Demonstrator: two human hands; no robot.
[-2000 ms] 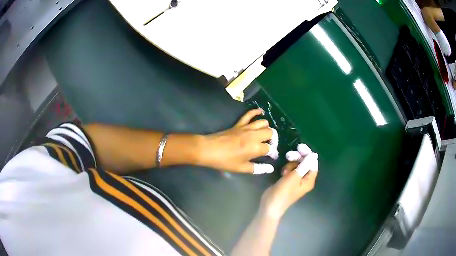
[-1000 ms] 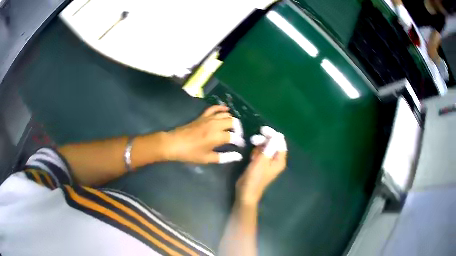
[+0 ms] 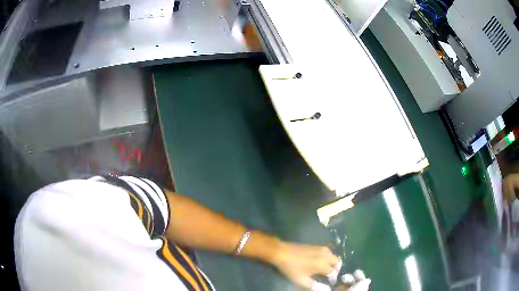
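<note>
My left hand [image 3: 307, 264], with a bracelet at the wrist and white finger cots, is low in the picture over the dark green mat [image 3: 216, 131]. It is blurred. My right hand [image 3: 354, 281] is just right of it, cut off by the bottom edge; only white-capped fingertips show. The fingertips of both hands are close together. Whether anything is between them cannot be seen. Small shiny scraps [image 3: 344, 243] lie on the mat just beyond my left hand, below the yellow tape [image 3: 336, 210] at the belt corner.
The white belt [image 3: 341, 68] runs away from me, with a cream end plate [image 3: 324, 150] that has two dark slots. A grey metal machine bed [image 3: 165, 37] is at the upper left. A light grey machine cabinet [image 3: 484, 51] is at the upper right. A person's hand [image 3: 511, 185] shows at the right edge.
The view has shifted up and left, so the belt, machine bed and cabinet show more. Both hands now sit lower in the picture, still close together; my right hand is mostly cut off.
</note>
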